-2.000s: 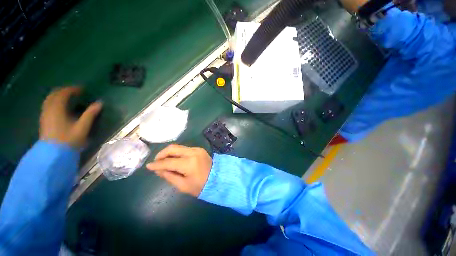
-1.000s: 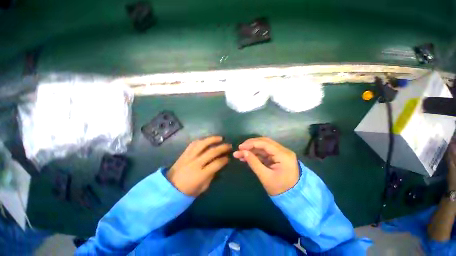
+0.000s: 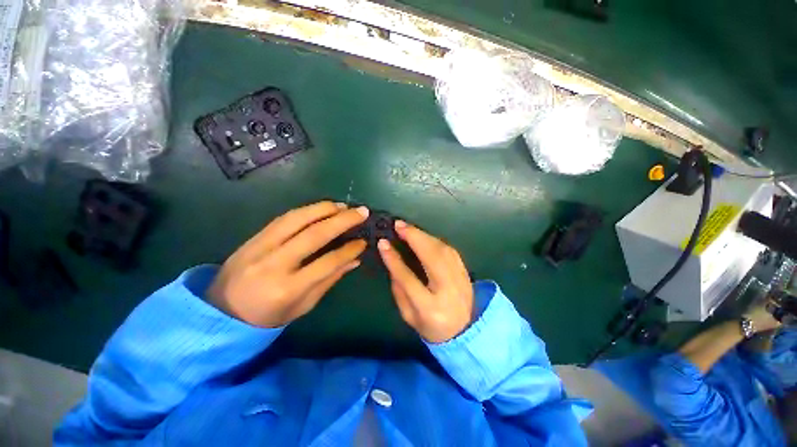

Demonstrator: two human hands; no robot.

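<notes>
A black plastic housing [image 3: 382,225] lies in front of me at the middle of the bench, mostly covered by my fingers; a round boss shows between them. My left hand [image 3: 293,260] lies over its left part and holds it. My right hand [image 3: 432,278] has its thumb and forefinger on the right side of the housing. Any small part between the right fingertips is hidden or too small to tell.
A squarish black housing [image 3: 254,133] lies at upper left, another [image 3: 114,220] below a large clear bag [image 3: 92,83]. Two whitish parts bags [image 3: 495,98] [image 3: 577,135] touch the rail [image 3: 367,37]. At right are a black housing [image 3: 568,232], a white box [image 3: 677,240] and a person's arm.
The view has shifted and turned. My hands, apart from the housing and close together one second ago with none visible between them, are now on a black housing.
</notes>
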